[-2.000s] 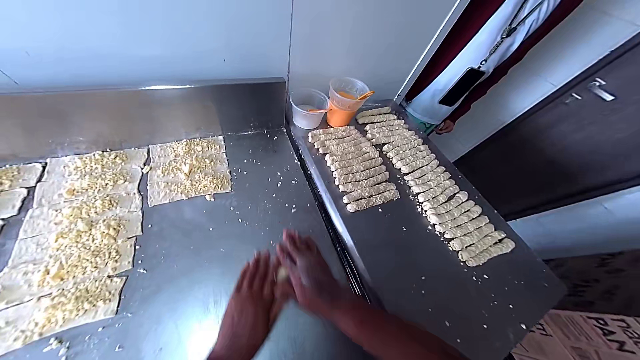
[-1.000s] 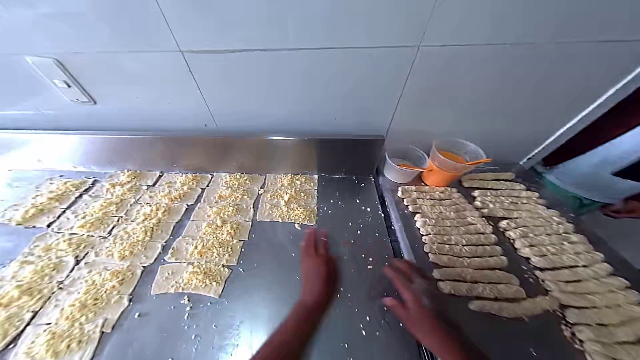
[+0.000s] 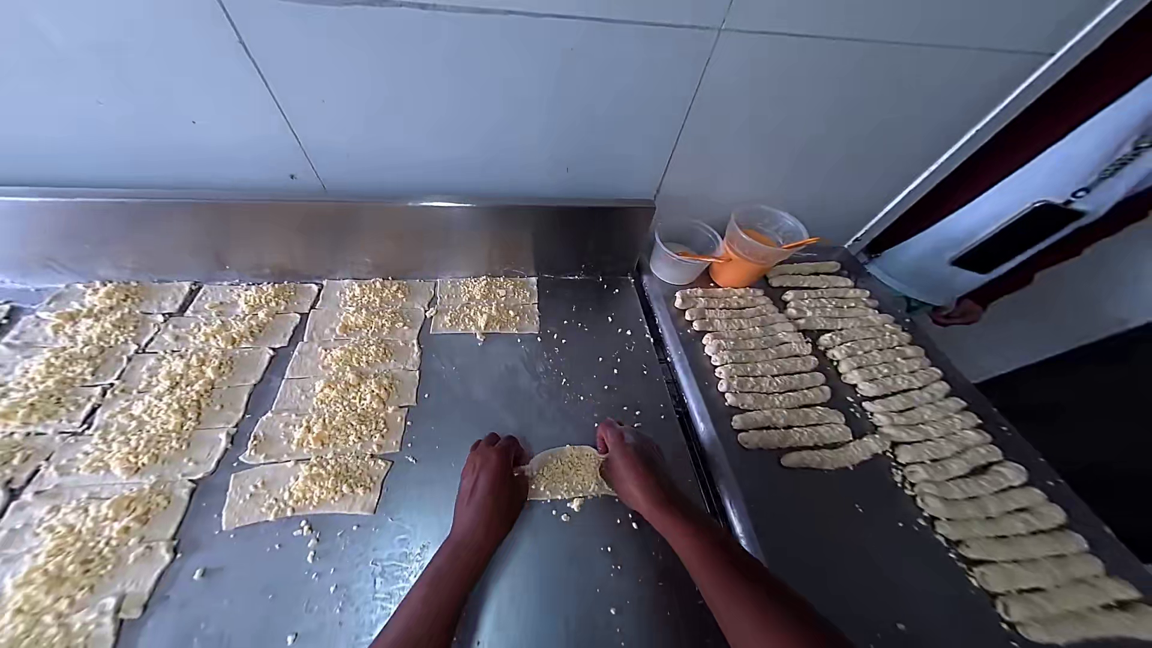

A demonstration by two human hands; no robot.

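Observation:
A small rectangle of dough topped with crumbled cheese-like filling (image 3: 569, 473) lies on the steel worktop between my hands. My left hand (image 3: 493, 481) grips its left end, and my right hand (image 3: 630, 463) grips its right end. Left of them, flat dough pieces with the same crumbled topping (image 3: 346, 427) lie in columns, and a short column (image 3: 486, 306) sits near the back ledge. On the metal surface to the right, rolled dough sticks (image 3: 774, 382) lie in two columns; one stick (image 3: 835, 452) lies slanted at the near end of the shorter column.
Two plastic tubs stand at the back right corner, one whitish (image 3: 684, 252) and one holding orange contents (image 3: 751, 252), each with an orange utensil. A dark gap (image 3: 688, 405) divides the two surfaces. Crumbs dot the worktop. Another person's hand (image 3: 958, 312) shows at the right edge, beside a dark phone-like object (image 3: 1017, 236).
My hands, apart and holding nothing one second ago, now hold a topped dough piece by its ends. A stick has appeared at the shorter column's near end since two seconds ago.

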